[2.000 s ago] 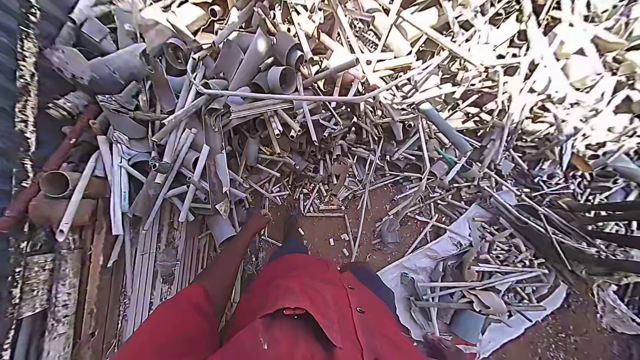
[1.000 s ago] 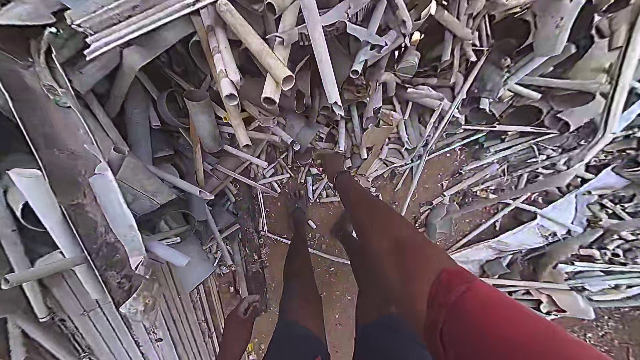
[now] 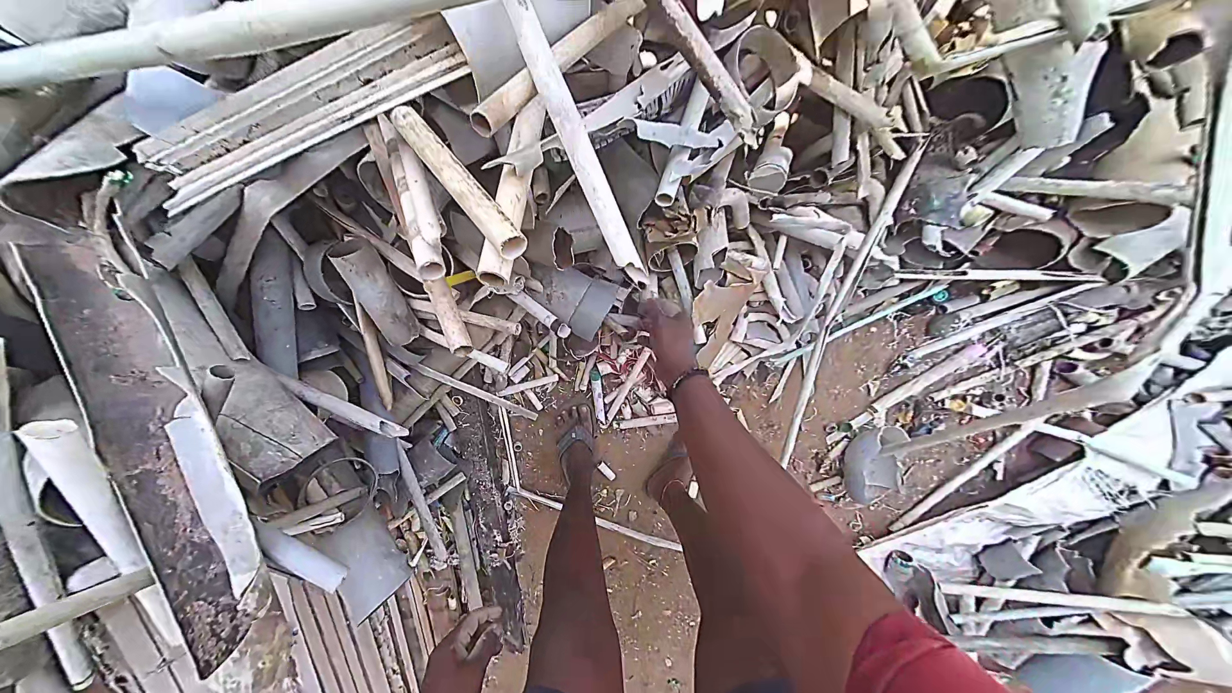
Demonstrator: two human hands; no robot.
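Note:
My right hand [image 3: 666, 327] reaches into the foot of a heap of scrap plastic pipes. It is at the lower end of a long whitish pipe strip [image 3: 577, 144]; whether the fingers grip that piece or a smaller one beneath it I cannot tell. A dark band circles the wrist. Low in the view, my left hand [image 3: 467, 640] hangs with loosely curled fingers beside grooved plastic strips [image 3: 332, 635], nothing seen in it. Short pipe bits [image 3: 630, 385] lie on the ground just below my right hand, near my sandalled foot [image 3: 576, 433].
Broken pipes [image 3: 462, 183] are heaped across the front and left. A wide split pipe piece [image 3: 125, 404] leans at the left. On the right, a white sheet [image 3: 1049, 472] holds more fragments. Bare brown soil [image 3: 645, 597] shows around my feet, crossed by a thin strip [image 3: 616, 529].
The view has moved much closer to the heap. Two seconds ago no right hand showed clearly; one second ago it was stretched to the heap, where it remains. My left hand remains low.

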